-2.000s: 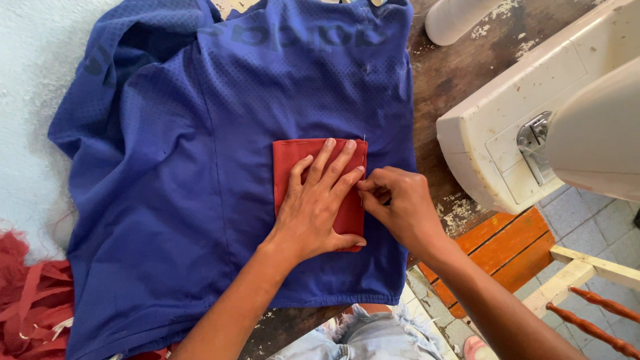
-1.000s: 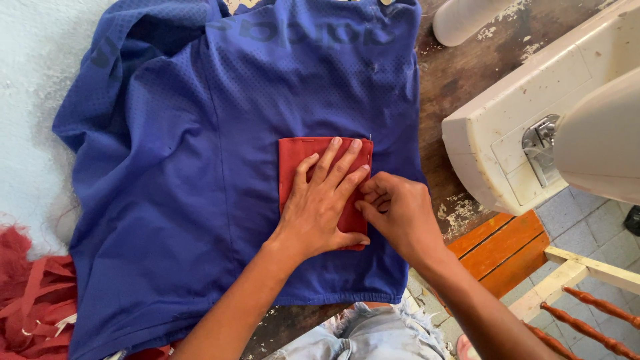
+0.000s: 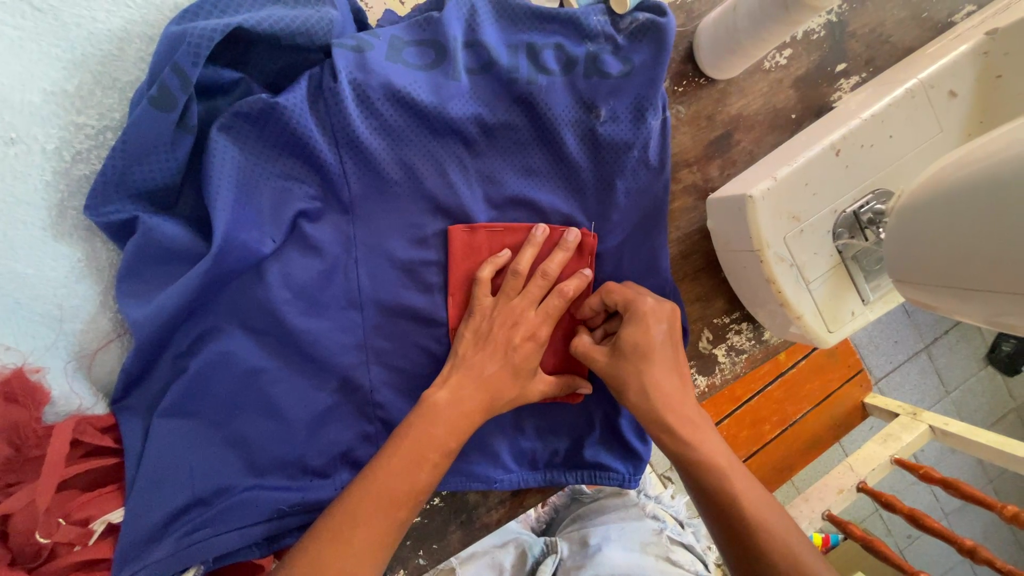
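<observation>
A blue adidas jersey (image 3: 272, 344) is spread over the wooden table. On its right part lies a square piece of red fabric (image 3: 466, 276) with stitches or pins along its edges; a thin pin stands out at the upper right corner. My left hand (image 3: 516, 332) lies flat with fingers spread on the red piece. At the red piece's right edge, my right hand (image 3: 632, 336) has thumb and index finger pinched together. Whatever may be between those fingertips is hidden or too small to tell.
A white sewing machine (image 3: 784, 232) stands at the right on the worn wooden table (image 3: 712, 152), near a white cylindrical object (image 3: 748, 36). Red fabric scraps (image 3: 64, 480) are at lower left. A wooden chair (image 3: 800, 408) with turned spindles is below right.
</observation>
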